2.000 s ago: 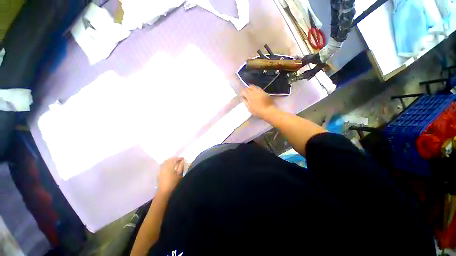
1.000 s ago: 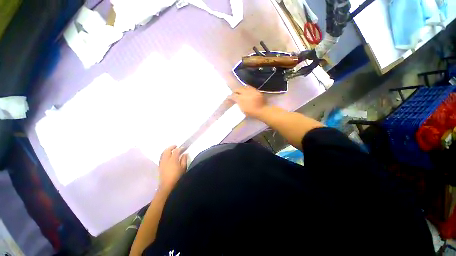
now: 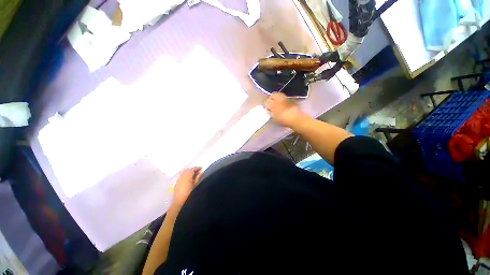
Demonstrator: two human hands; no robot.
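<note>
A long narrow white strip [image 3: 232,135] lies along the table edge nearest me. My right hand [image 3: 282,110] is at its far right end, fingers bent on or around the end. My left hand [image 3: 187,181] is at its other end, beside my shirt; whether its fingers grip the strip is not clear. Broad white panels [image 3: 145,118] lie flat beyond the strip, glaring white, with stepped edges. A thin lilac gap of table shows between panels and strip.
A steam iron [image 3: 285,75] with a brown handle stands just beyond my right hand, its wrapped hose [image 3: 352,45] rising right. Red-handled scissors [image 3: 337,32] lie at the far right. White offcuts [image 3: 99,37] lie at the far side. A blue basket [image 3: 451,121] stands lower right.
Since one second ago my right hand has moved slightly right and my left hand slightly down. The greyish band between the hands no longer shows; the white strip looks wider.
</note>
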